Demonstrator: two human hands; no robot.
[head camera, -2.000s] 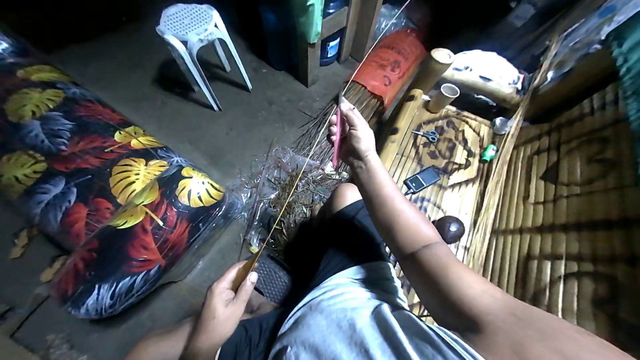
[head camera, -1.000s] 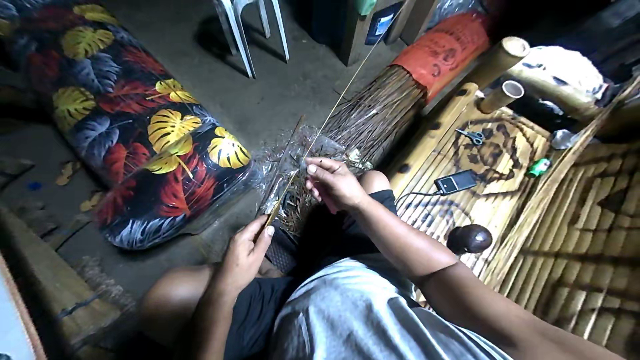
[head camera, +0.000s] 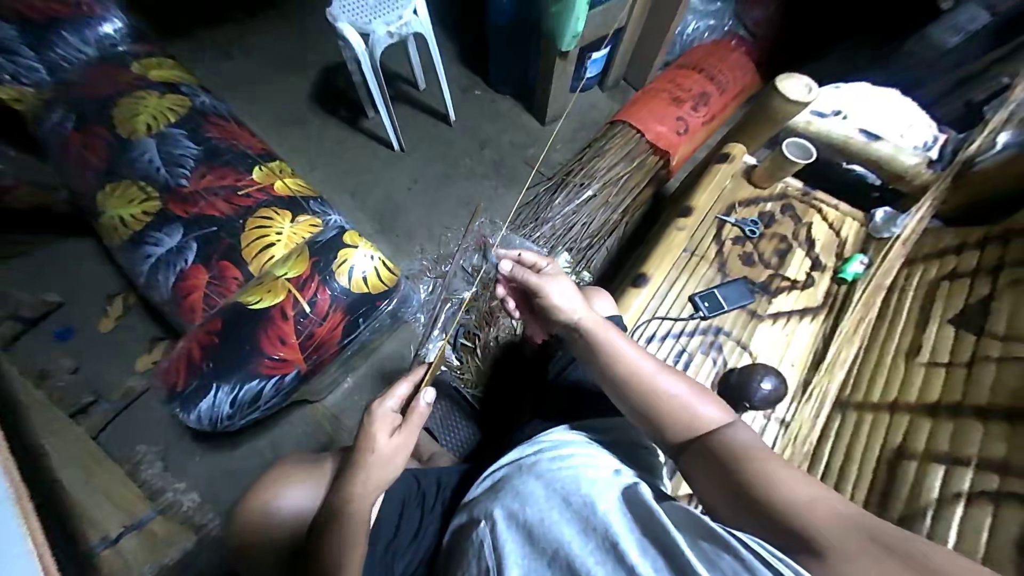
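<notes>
My left hand (head camera: 398, 416) is closed on the lower end of a thin, pale plant strip (head camera: 540, 160), which slants up and to the right past the stool. At that grip a wider yellowish-brown piece (head camera: 434, 368) shows beside the thumb. Higher along the strip, my right hand (head camera: 534, 292) pinches it between thumb and index finger, the other fingers curled. Whether the right hand also holds a tool is hidden. Dark thin sticks (head camera: 448, 296) and clear plastic lie behind and below the strip.
A floral, plastic-wrapped cushion (head camera: 240, 240) lies left. A white plastic stool (head camera: 384, 40) stands ahead. A bundle of sticks (head camera: 592, 192) in an orange sack (head camera: 696, 92) leans right. Scissors (head camera: 742, 226), a black device (head camera: 722, 298) and a dark round object (head camera: 752, 387) rest on a bamboo bench (head camera: 672, 344).
My right hand has come down along the strip, closer to my left hand. The pink-red object seen in it two seconds ago no longer shows clearly. The view has shifted.
</notes>
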